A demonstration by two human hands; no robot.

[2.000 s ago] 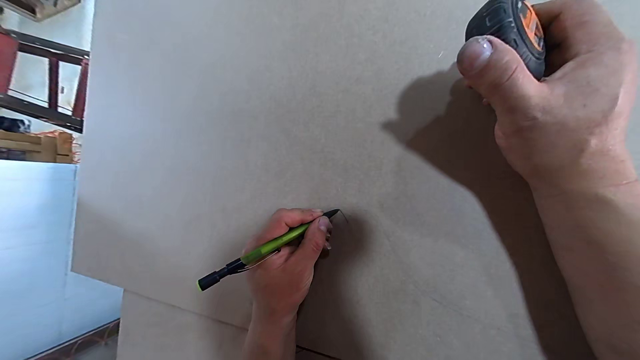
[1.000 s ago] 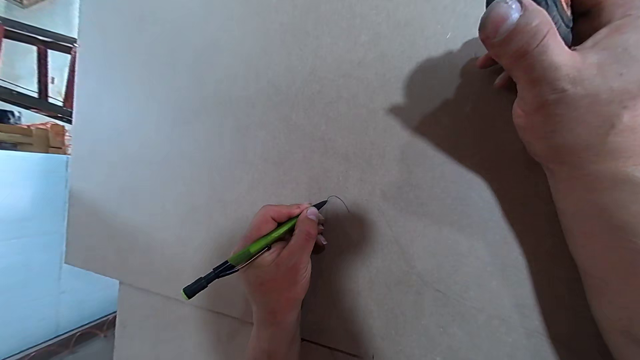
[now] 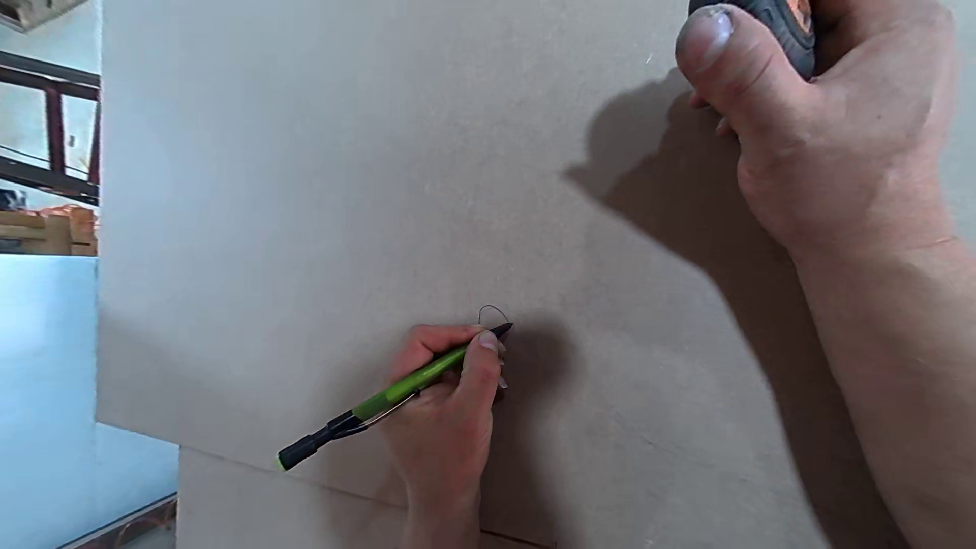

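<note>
My left hand (image 3: 446, 427), low in the middle of the head view, holds a green and black pencil (image 3: 427, 375) with a metal clip. Its dark tip touches a large beige-grey board (image 3: 343, 191) at the right end of a thin curved line (image 3: 494, 306). At the upper right, my right hand (image 3: 831, 114) is closed around a black and orange tape measure (image 3: 789, 34), partly cut off by the top edge. My right thumb lies over its side, and no blade shows. Both arms cast shadows on the board.
A seam (image 3: 305, 479) runs below the pencil to another board section (image 3: 252, 511), with a dark gap near my left wrist. At the far left stand a dark metal frame (image 3: 53, 130), wooden pieces (image 3: 46, 232) and a pale blue surface (image 3: 46, 335).
The pencil tip has moved along the board, and the short mark seen earlier is now a longer, rounded curve. Both hands keep their holds; the tape measure is more cut off by the view's top edge.
</note>
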